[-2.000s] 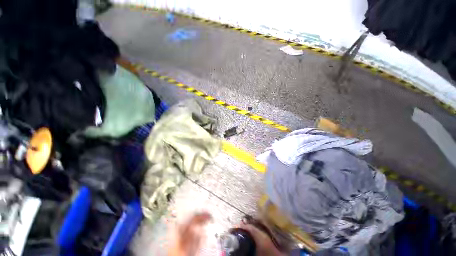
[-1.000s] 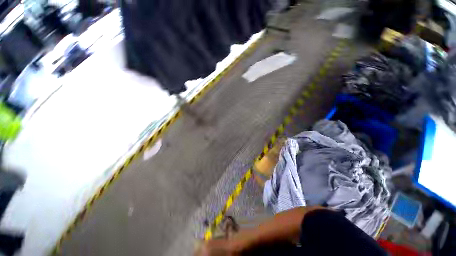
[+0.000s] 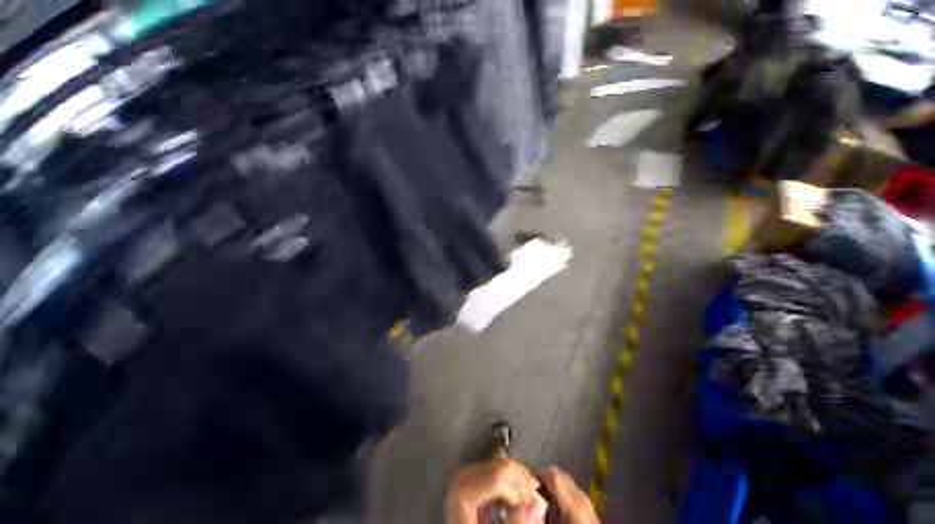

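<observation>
Both my hands are low at the bottom centre, close together, blurred and cut off by the lower edge. My left hand (image 3: 484,493) has curled fingers; what it grips is not clear. My right hand (image 3: 574,499) is just right of it, round a dark thing, seemingly the black bottle (image 3: 549,501), mostly hidden by the fingers and the picture edge. A small dark and shiny thing (image 3: 501,435) shows just above my left hand; I cannot tell what it is or whether it is held.
Dark garments (image 3: 410,174) hang or lie in a large mass on the left. A grey aisle floor (image 3: 513,379) with pale scraps (image 3: 518,281) and a yellow-black line (image 3: 625,358) runs forward. Blue crates (image 3: 718,481) with grey crumpled cloth (image 3: 789,338) stand on the right.
The view has swung from the floor beside a grey cloth heap to look along the aisle. The dark garments now fill the left. Both hands show together again at the bottom.
</observation>
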